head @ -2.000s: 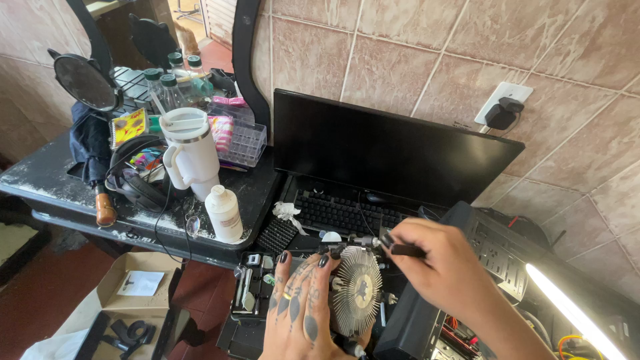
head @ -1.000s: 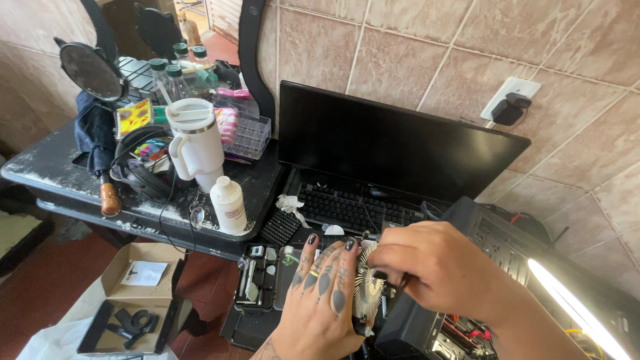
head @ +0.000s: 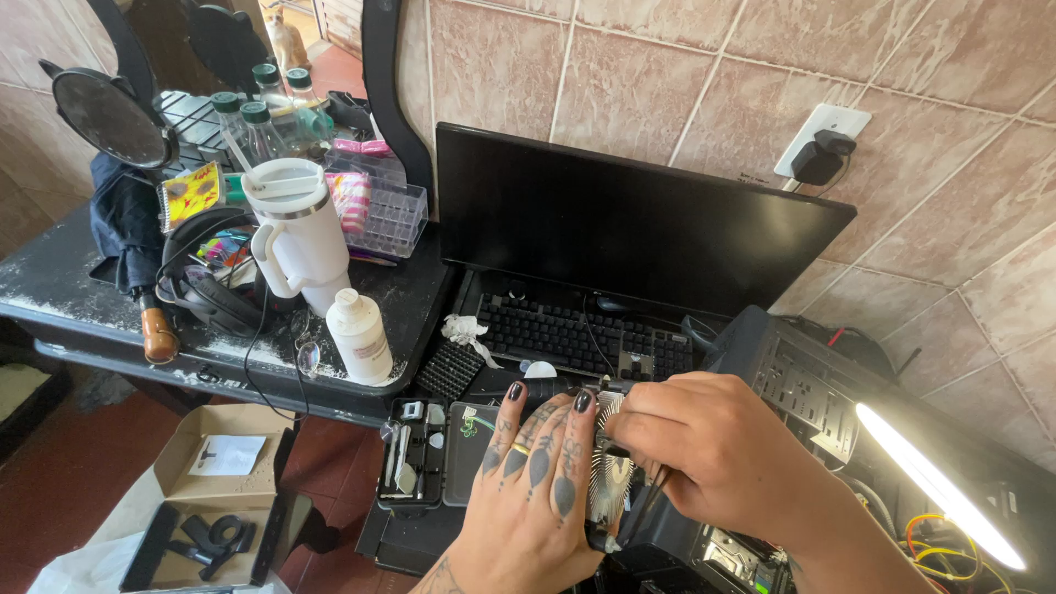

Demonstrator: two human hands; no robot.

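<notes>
A round metal heatsink with radial fins sits low in the middle of the head view, partly hidden by both hands. My left hand, tattooed and with a ring, lies along its left side, fingers pointing up; its grip is hidden behind the palm. At the heatsink's upper right, my right hand has its fingers closed on a slim dark tool, whose shaft slants down beside the fins. The tool's exact kind and its tip cannot be told.
Left of my hands lies an open toolkit case. Behind are a keyboard and a monitor. An open computer case and a bright lamp stand right. A white bottle and a tumbler stand on the dresser.
My right hand has moved from the upper end of the heatsink down over its right side, and the dark tool now points downward. My left hand stays beside the heatsink.
</notes>
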